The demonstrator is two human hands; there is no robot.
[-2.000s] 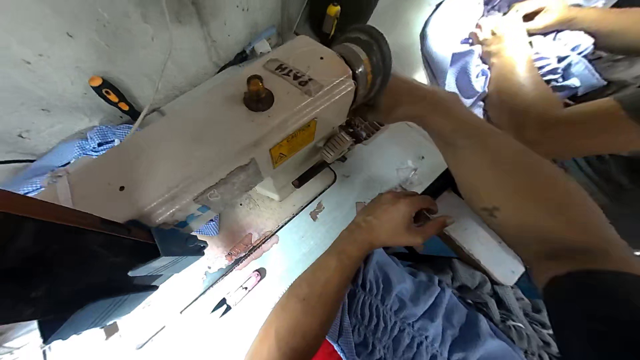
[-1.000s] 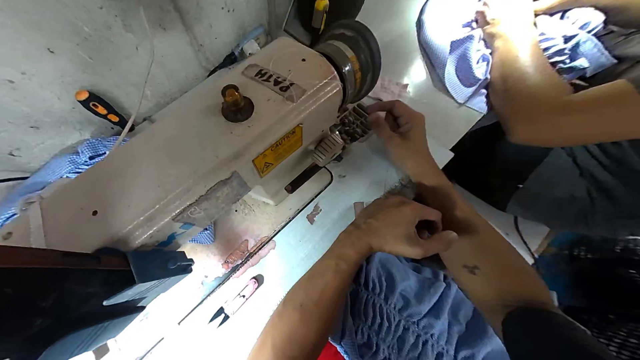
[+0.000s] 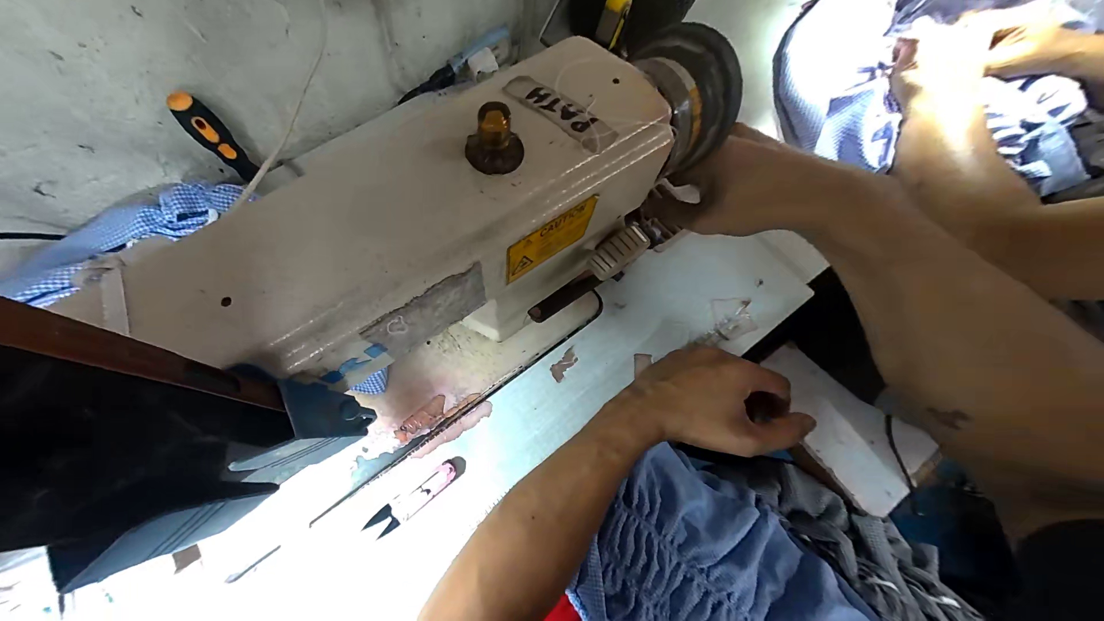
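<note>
My right hand (image 3: 716,185) reaches in behind the bobbin winder (image 3: 634,241), just below the handwheel (image 3: 703,95) of a white industrial sewing machine (image 3: 379,216); its fingertips are mostly hidden. My left hand (image 3: 724,401) rests at the near edge of the machine's table (image 3: 552,414), fingers curled with a gap between thumb and forefinger, and nothing shows in it. Beneath my left wrist lies a gathered blue garment (image 3: 707,543), with grey cloth (image 3: 811,500) beside it. Pink-handled thread snips (image 3: 414,500) lie on the tabletop.
An orange-and-black screwdriver (image 3: 211,134) lies behind the machine, near blue checked cloth (image 3: 164,220). A dark blue plastic holder (image 3: 147,448) stands at the left. A white board (image 3: 849,431) juts out at the right. Another person's hands (image 3: 940,60) handle blue cloth (image 3: 845,95) at the upper right.
My right hand was at the handwheel two seconds ago, then came down to the bobbin winder, and has now moved back up beside the wheel. My left hand has stayed at the table edge.
</note>
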